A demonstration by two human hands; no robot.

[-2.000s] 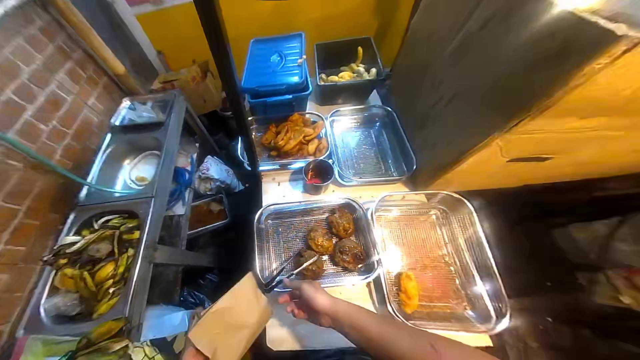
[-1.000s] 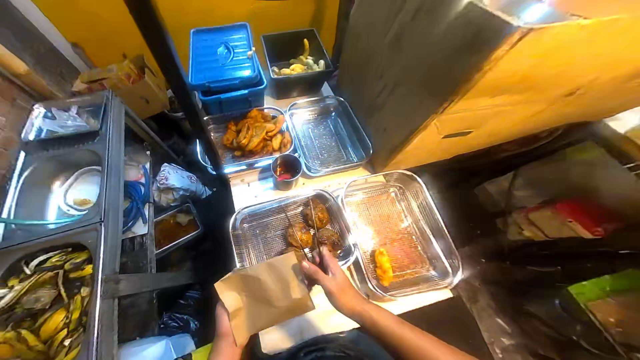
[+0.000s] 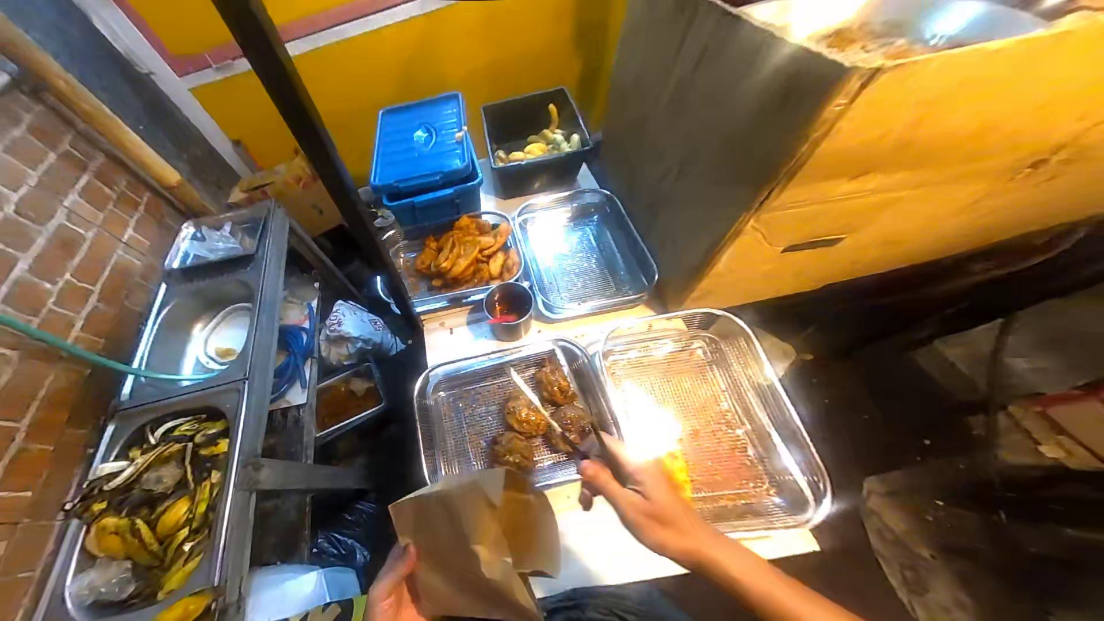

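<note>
My right hand (image 3: 634,496) grips the dark handles of metal tongs (image 3: 539,404), whose arms reach over the left wire-mesh tray (image 3: 444,414). Several browned, round fried pieces (image 3: 526,415) lie in that tray, under and around the tongs; whether the tips pinch one I cannot tell. At the bottom, my left hand (image 3: 397,580) holds a brown paper bag (image 3: 474,543) in front of the tray's near edge. Right of it, a larger mesh tray (image 3: 733,414) contains an orange fried piece (image 3: 675,473), partly behind my right hand and glare.
Behind stand a metal cup of red sauce (image 3: 509,304), a tray of fried slices (image 3: 470,252), another mesh tray (image 3: 586,250), a blue lidded box (image 3: 423,142) and a black crate (image 3: 535,129). Left, a steel sink (image 3: 172,509) holds peels. A cardboard panel (image 3: 906,164) rises right.
Two seconds ago the tongs lay lower left over the tray; now they point up-left across the round pieces. The paper bag has come upright by the tray's front edge. The view has shifted.
</note>
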